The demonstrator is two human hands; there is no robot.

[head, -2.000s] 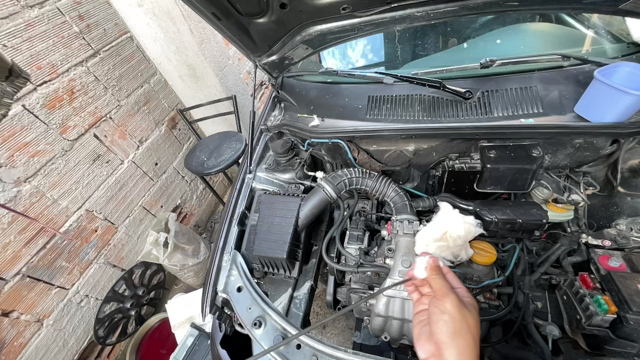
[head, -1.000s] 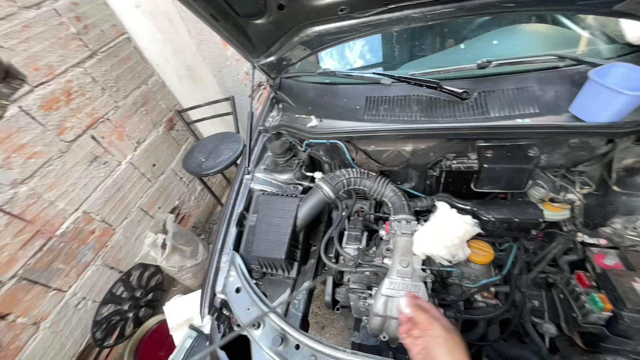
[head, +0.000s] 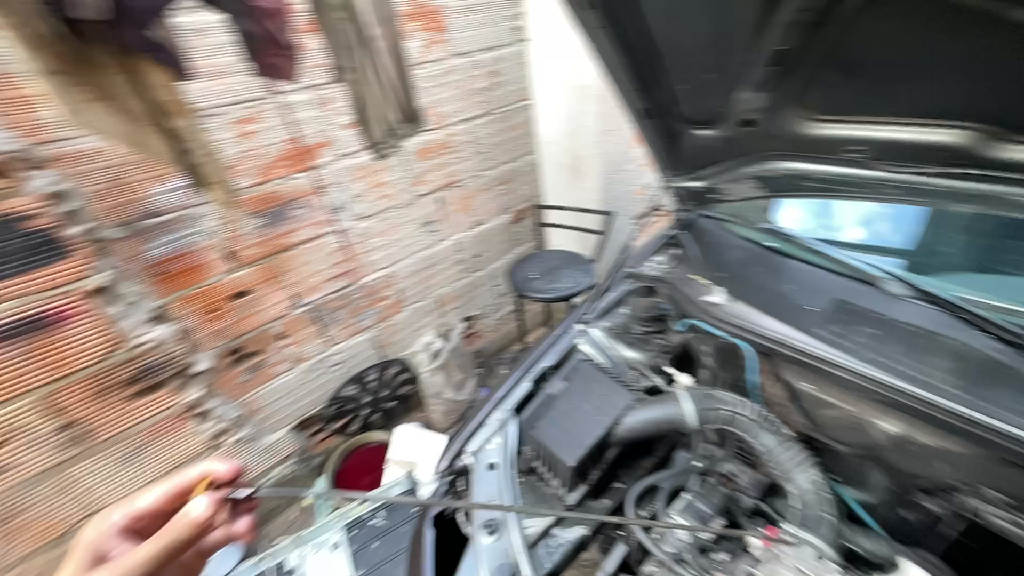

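Observation:
My left hand (head: 172, 520) pinches the yellow end of an engine oil dipstick (head: 496, 507) between thumb and fingers. The dipstick's thin metal blade stretches right across the front edge of the car and over the engine bay. Beneath its far part are the ribbed air intake hose (head: 772, 440) and the engine (head: 704, 520), both blurred. The black air filter box (head: 576, 412) lies above the blade's middle. My right hand is out of view, and so is the white cloth.
A brick wall (head: 320, 264) runs along the left. A black stool (head: 552, 276), a wheel cover (head: 372, 396), a pale plastic bag (head: 444, 376) and a container with red inside (head: 360, 464) stand between it and the car. The raised hood (head: 800, 80) overhangs the right side.
The view has swung left. My left hand with the dipstick's yellow end has come into view. My right hand, seen earlier by the white cloth over the engine, is out of view.

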